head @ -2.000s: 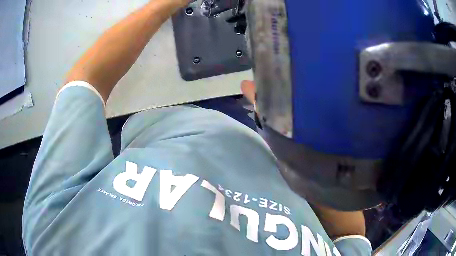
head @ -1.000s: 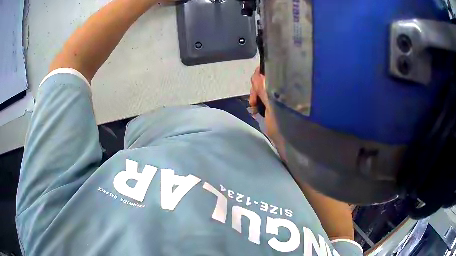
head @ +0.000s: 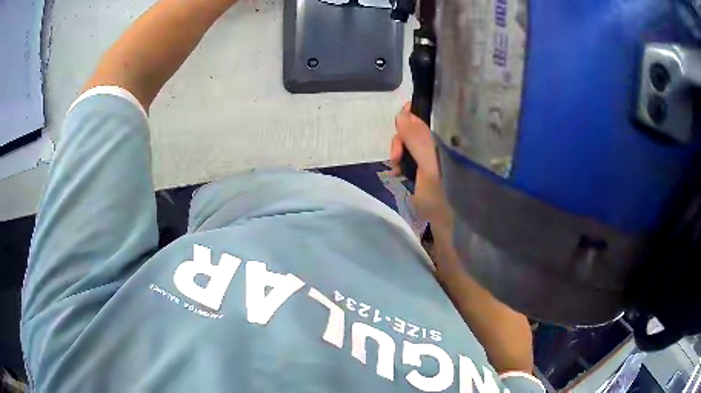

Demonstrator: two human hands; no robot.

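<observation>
The cutting machine's large blue and grey motor housing (head: 576, 100) fills the right side. Its flat dark grey base plate (head: 342, 46), with screws at its near corners, lies on the off-white table (head: 246, 127) at the top centre. My right hand (head: 416, 143) is closed around the machine's black handle (head: 422, 77), left of the housing, and is partly hidden by the housing. My left arm reaches up to the top edge, and my left hand is cut off by it. The blade and the fabric at it are out of view.
A pale-topped piece with a dark lower edge (head: 21, 73) lies at the far left of the table. The table's near edge runs just in front of my body. Black cables (head: 669, 261) hang at the right. Pale and dark scraps (head: 634, 376) show at the lower right.
The housing and base plate have shifted right and slightly up in the picture. More of my right hand, forearm and the black handle now shows. My left hand has gone past the top edge.
</observation>
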